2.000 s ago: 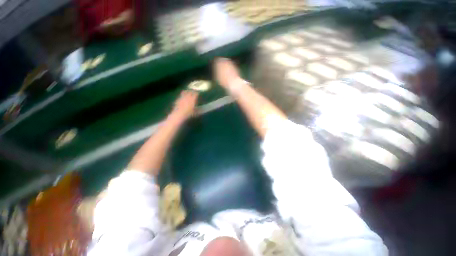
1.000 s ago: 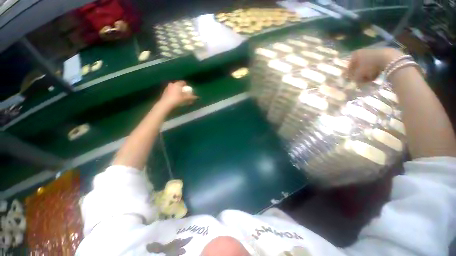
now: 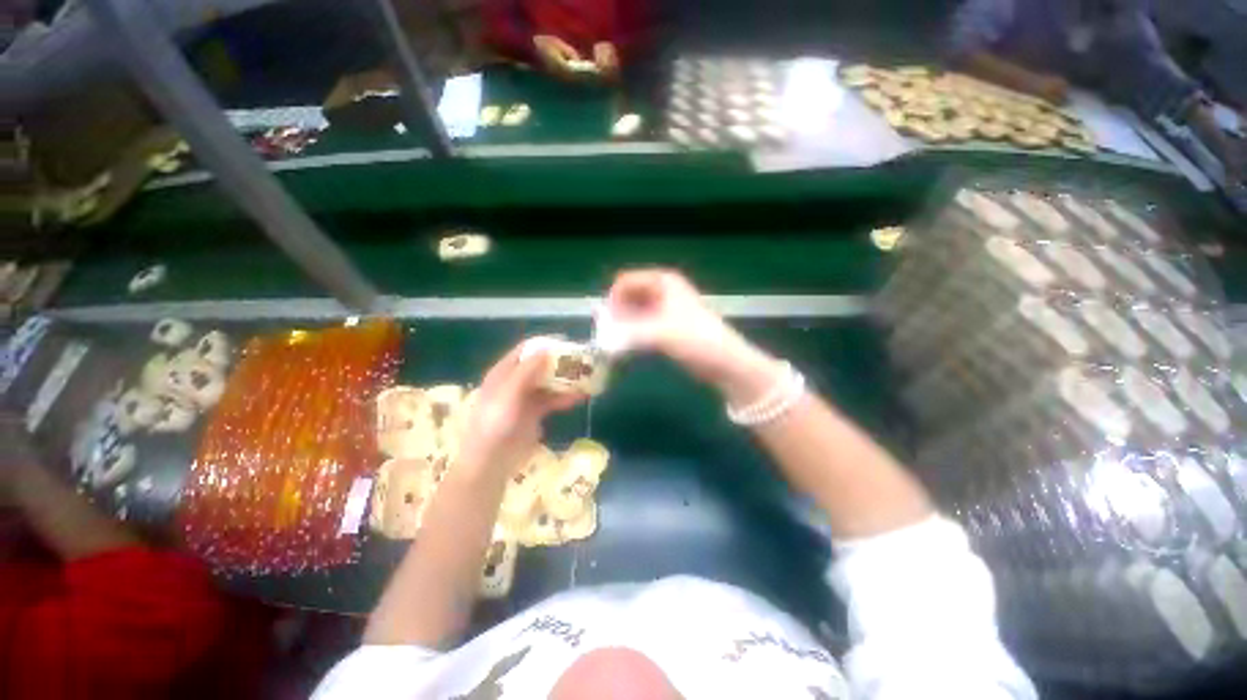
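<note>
My left hand [image 3: 513,397] holds a cream moulded piece [image 3: 573,368] with dark marks, over the dark-green bench [image 3: 684,465]. My right hand [image 3: 656,321] is just right of it, its fingers closed on a small white part [image 3: 615,330] close to the cream piece. Whether the two parts touch is hard to tell. A loose pile of cream moulded pieces [image 3: 547,495] lies under and around my left forearm, partly hidden by it.
Tall stacked clear trays [image 3: 1067,315] with oblong units stand at right. An orange-red bundle [image 3: 287,451] and cream-white pieces [image 3: 178,380] lie left. Single pieces [image 3: 464,246] sit on the conveyor belt [image 3: 656,260]. A person in red [image 3: 110,622] is near left; others are opposite.
My right hand has moved from the tray stack to near my left hand and now holds a white part. My left hand has come back from the belt with a piece. The view has turned left.
</note>
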